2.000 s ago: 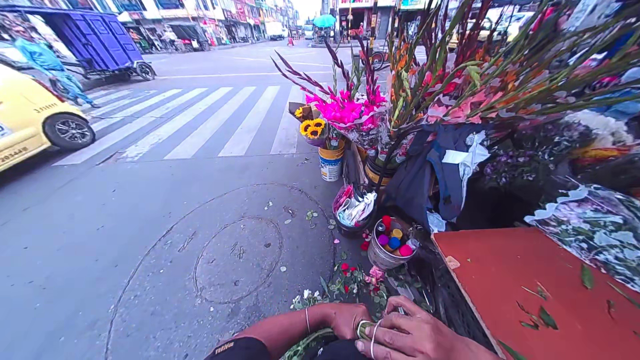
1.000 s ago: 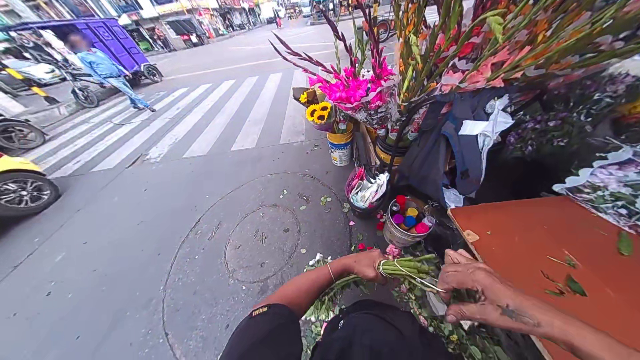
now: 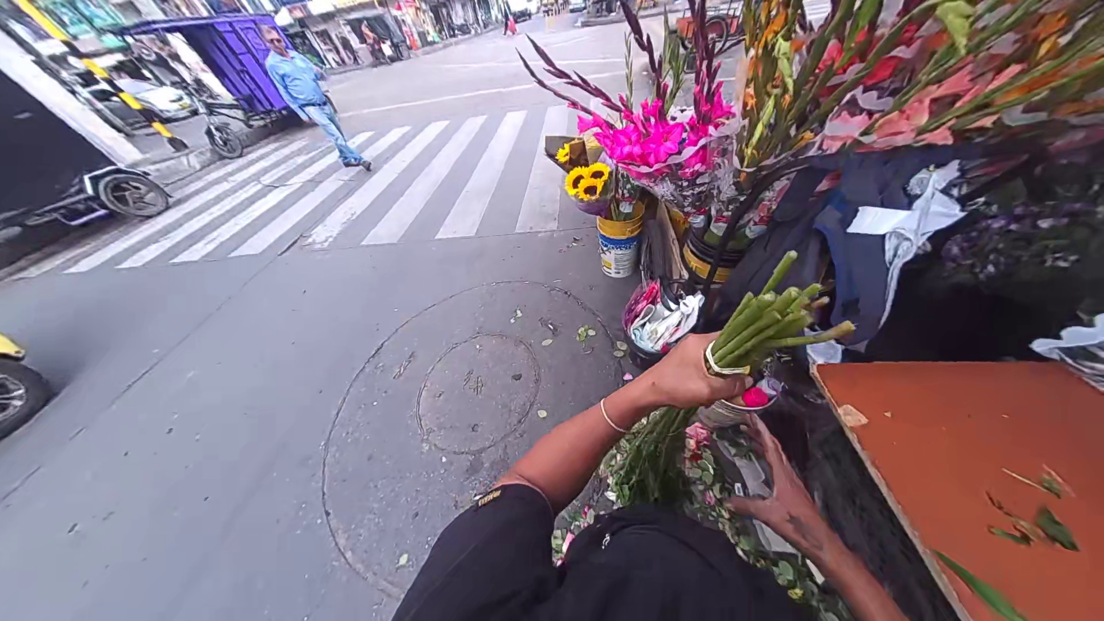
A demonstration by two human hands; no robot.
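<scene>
My left hand (image 3: 690,373) grips a bunch of green flower stems (image 3: 759,323), cut ends pointing up and to the right. A pale tie (image 3: 723,362) circles the stems at the top of my fist, and leafy greenery (image 3: 651,461) hangs below it. The flower heads of this bunch cannot be made out. Lower right, my right hand (image 3: 780,496) is spread with nothing in it, beside the bucket and apart from the stems. The small bucket (image 3: 729,414) with a red ball-like thing is partly hidden behind my left hand.
An orange-brown board (image 3: 975,448) with leaf scraps lies at right. Beyond my hands stand a bucket of wrapped sunflowers (image 3: 619,246), pink gladioli (image 3: 655,142) and a container of crumpled wrapping (image 3: 664,323). Petals and leaves litter the ground. A person (image 3: 302,86) walks by the crosswalk; a purple cargo tricycle (image 3: 246,65) is behind.
My left hand has raised the bunch, and its stems now point upward. My right hand, close to the stem ends a second ago, is now lower and apart from them.
</scene>
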